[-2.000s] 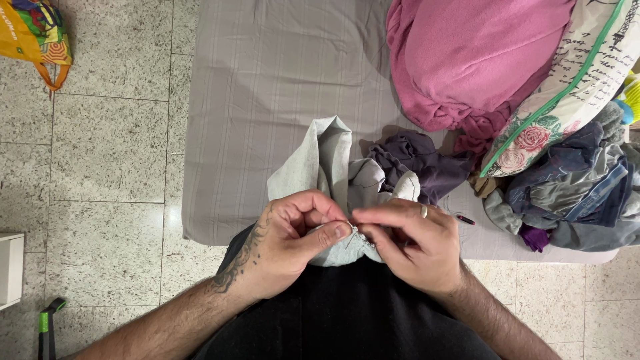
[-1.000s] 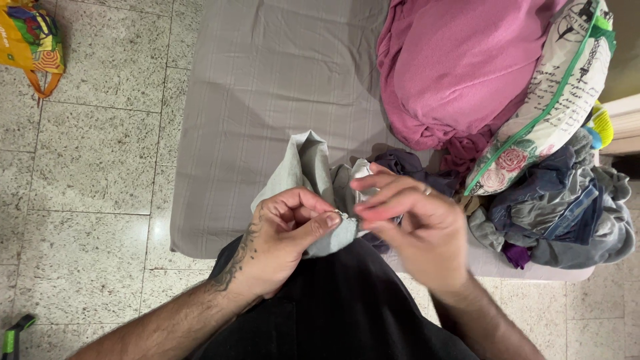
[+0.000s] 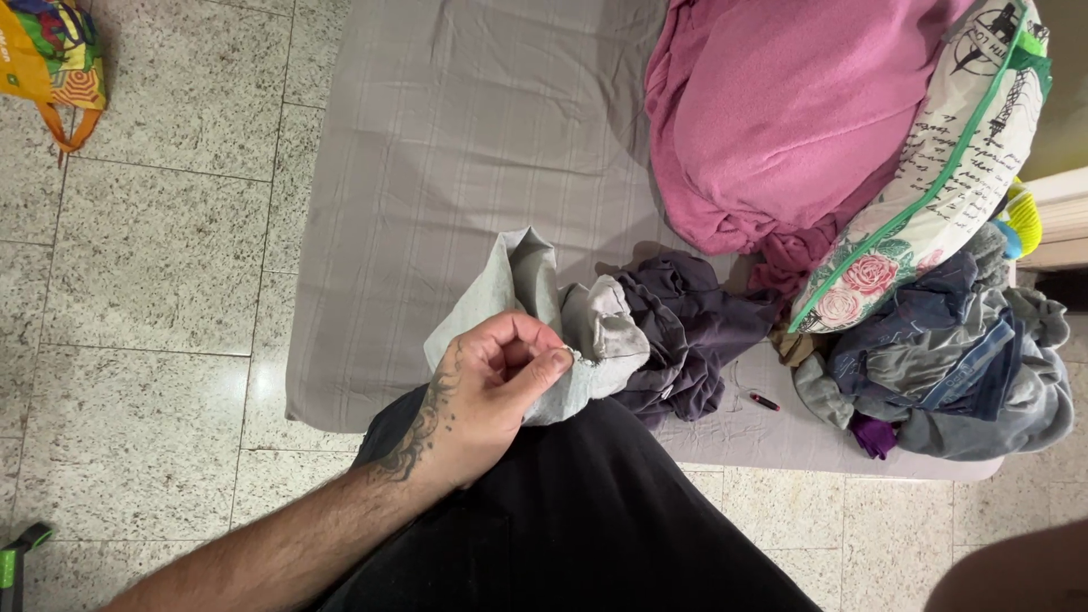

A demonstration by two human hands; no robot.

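A light grey cloth garment (image 3: pixel 476 314) lies bunched at the edge of the bed, partly over my black-clad leg. My left hand (image 3: pixel 501 391) pinches its frayed edge between thumb and forefinger. Just right of those fingertips the folded edge of the cloth curls up. My right hand is out of the picture; only a dark, blurred part of what looks like my right arm shows at the lower right corner. Beside the grey cloth lies a crumpled dark purple-grey garment (image 3: pixel 688 331). A small dark and red object (image 3: pixel 764 401) rests on the sheet farther right.
A grey-sheeted bed (image 3: pixel 476 127) holds a pink blanket (image 3: pixel 790 110), a printed pillow with green piping (image 3: pixel 926 178) and a heap of clothes (image 3: pixel 960 365). An orange patterned bag (image 3: pixel 51 68) is on the tiled floor at upper left. A green and black object (image 3: pixel 19 557) sits at lower left.
My right hand was at the grey cloth beside my left hand, then lifted off it, and has now moved out of view to the right. My left hand keeps its pinch.
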